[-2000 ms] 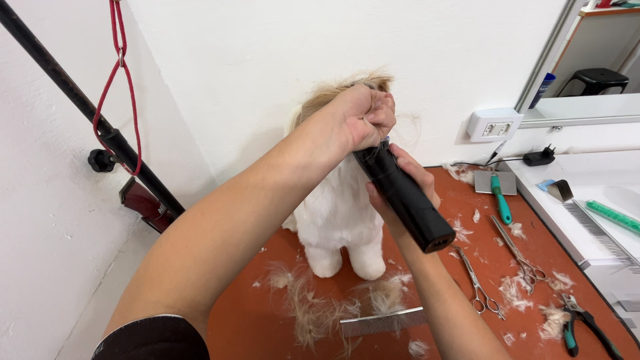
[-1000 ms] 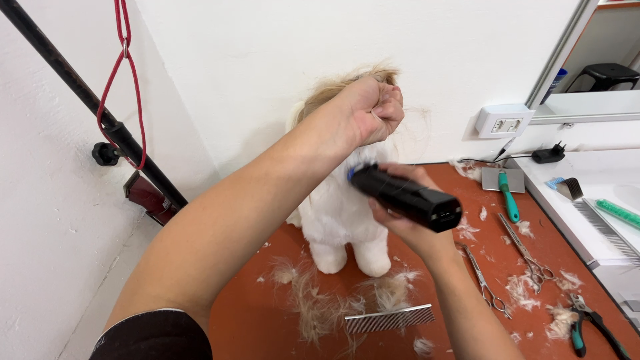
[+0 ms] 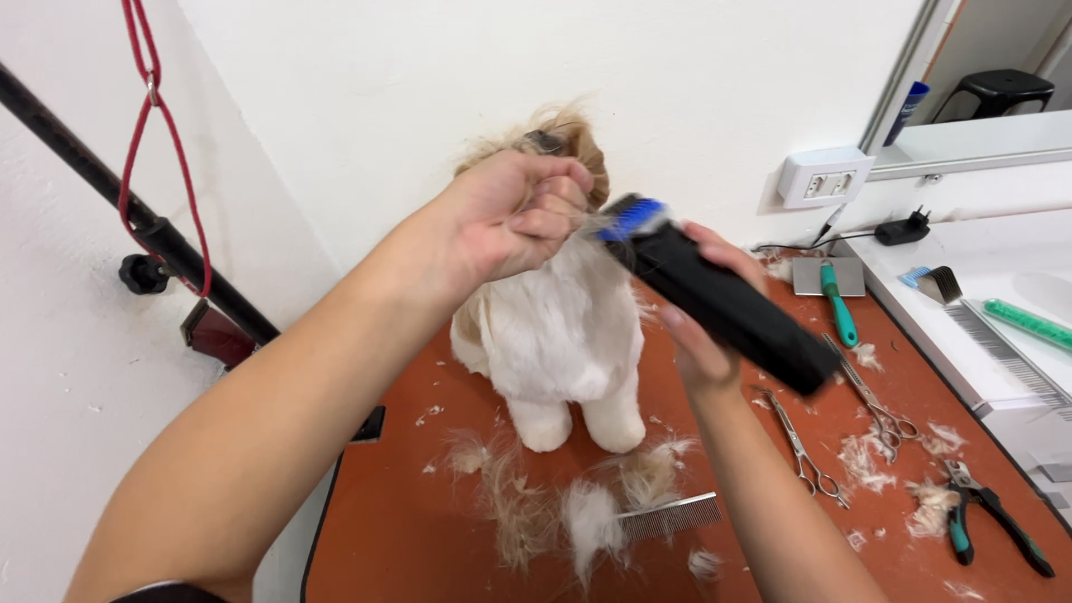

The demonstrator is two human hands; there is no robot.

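Observation:
A white and tan long-haired dog (image 3: 557, 343) sits upright on the orange-brown grooming table (image 3: 402, 536), its face mostly hidden behind my left hand (image 3: 528, 213). That hand is closed at the dog's head, with hair at its fingers. Black cordless clippers (image 3: 720, 301) with a blue comb guard (image 3: 630, 219) are in my right hand (image 3: 712, 310). The guard is just right of my left fingers, amid wisps of hair. A metal comb (image 3: 670, 517) lies below the dog's paws, partly under a white tuft of hair (image 3: 593, 519).
Two pairs of scissors (image 3: 804, 452) (image 3: 871, 402), nail clippers (image 3: 971, 511) and a slicker brush (image 3: 837, 301) lie on the right. A black pole (image 3: 201, 272) with a red loop (image 3: 172, 142) and maroon clippers (image 3: 218, 335) stands left. A white shelf (image 3: 930, 352) holds combs.
The clippers have moved up from the dog's chest to beside my left hand. A white tuft of hair now lies by the metal comb.

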